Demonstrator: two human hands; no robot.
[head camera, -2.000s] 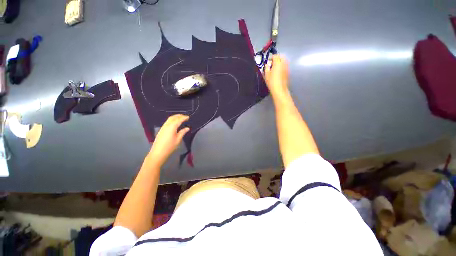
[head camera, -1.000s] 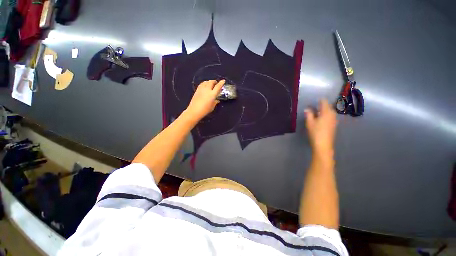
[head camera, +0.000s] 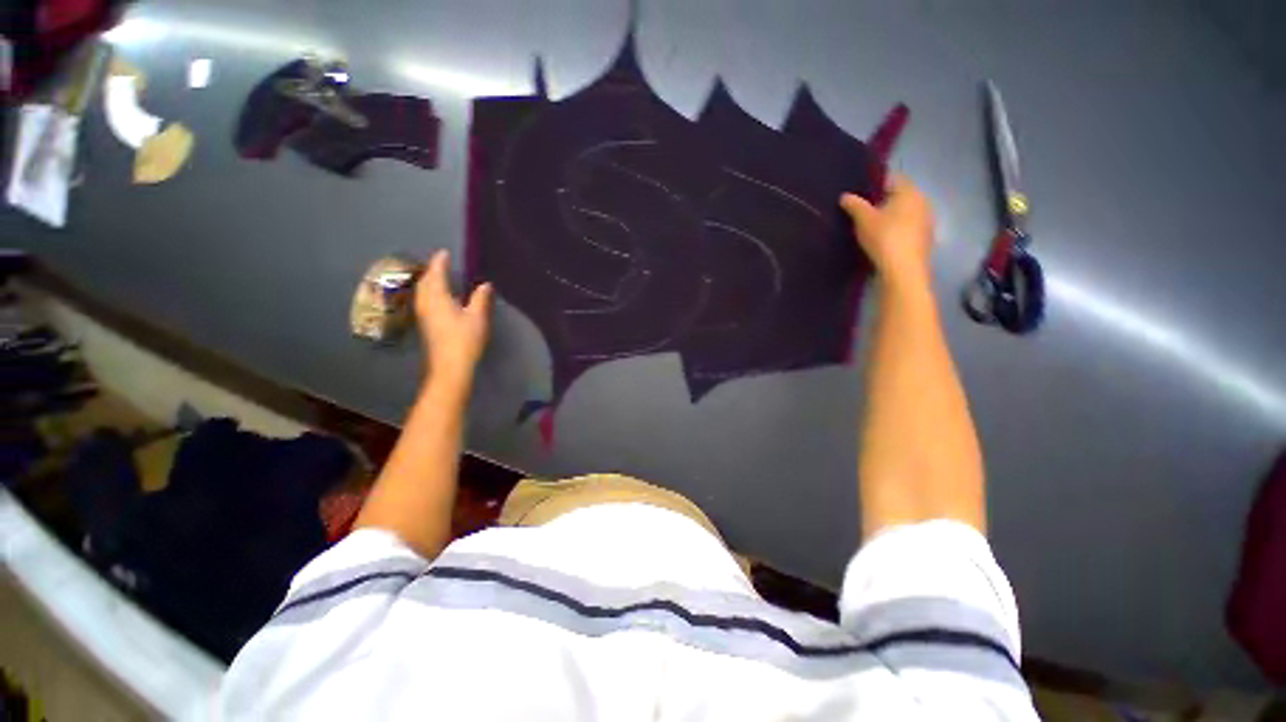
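The dark purple-black fabric remnant (head camera: 642, 240) lies in front of me, with jagged points at its far edge, maroon side edges and pale curved chalk lines. My right hand (head camera: 891, 226) is at its right edge, thumb on the cloth and fingers at the maroon strip, which is lifted a little at the far corner. My left hand (head camera: 451, 317) is beside its left edge, fingers apart, between the cloth and the weight. The tan and silvery cloth weight (head camera: 384, 299) sits on the table just left of my left hand. Tailor's shears (head camera: 1007, 226) lie to the right, handles toward me.
On the grey table (head camera: 677, 473), dark cut pieces (head camera: 388, 131) lie at the far left under a silver clip (head camera: 327, 93). Pale paper patterns (head camera: 161, 153) and a small white block (head camera: 200, 72) are beyond them. A maroon panel (head camera: 1259, 571) is at the right edge. Dark cloth (head camera: 212, 522) lies below the table.
The weight has moved off the fabric to the table at its left, and my left hand has let it go. My right hand has come onto the fabric's right edge.
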